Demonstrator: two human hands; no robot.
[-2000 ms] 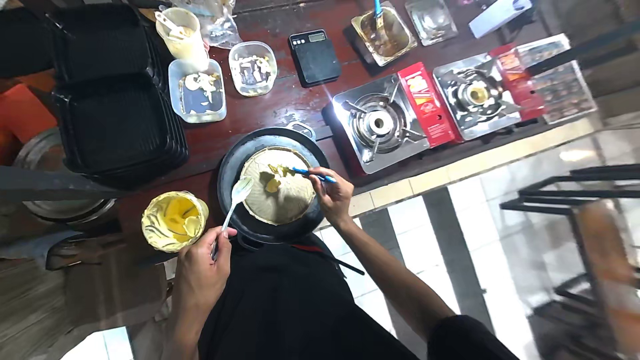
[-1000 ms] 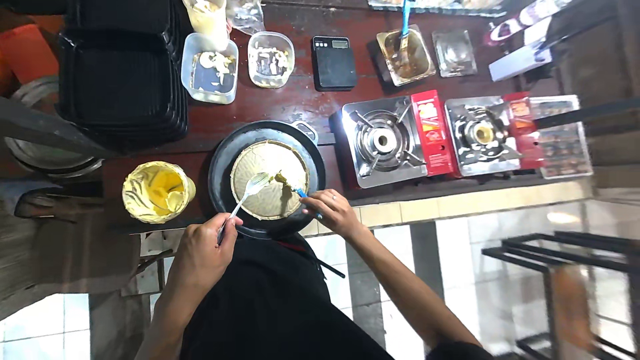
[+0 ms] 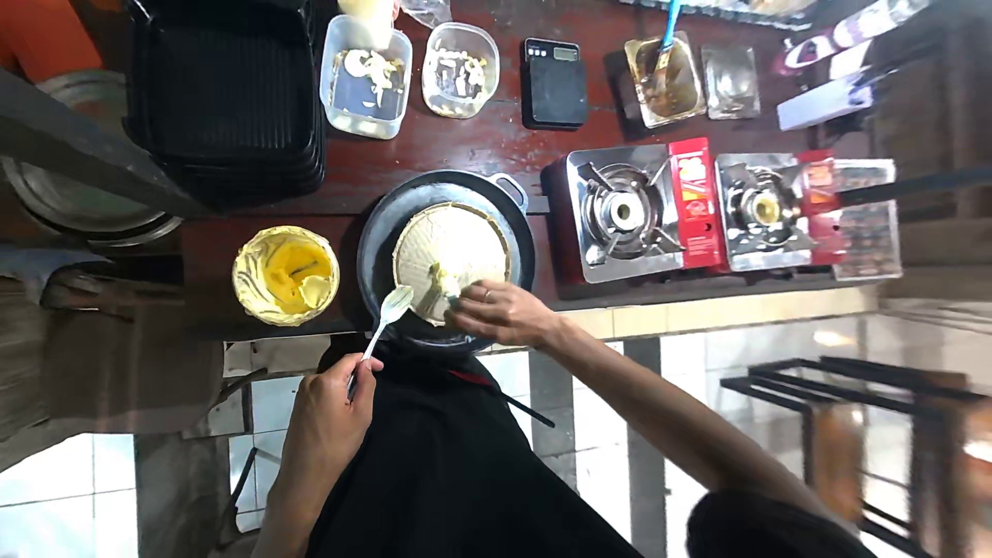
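Note:
A round, pale flat cake or bread [image 3: 465,244] lies in a black pan [image 3: 376,232] with a loop handle. My left hand [image 3: 333,395] grips a spoon [image 3: 397,304], its bowl over the near left rim of the pan. My right hand [image 3: 504,311] is over the near right part of the flat cake, closed on a blue-handled brush or spreader [image 3: 452,297], mostly hidden by the fingers. A yellowish smear [image 3: 439,279] shows at its tip. Left of the pan stands a tub [image 3: 246,271] smeared with yellow spread.
Stacked black trays [image 3: 225,85] stand at the back left. Behind the pan are two plastic containers [image 3: 332,97] [image 3: 461,108] with pale pieces and a black digital scale [image 3: 556,89]. On the right sit portable gas stoves [image 3: 620,267] and a sauce container [image 3: 666,85] holding a blue-handled brush.
My right hand has moved toward the near edge of the flat cake. The spoon in my left hand has drawn back from over the cake to the pan's near left rim.

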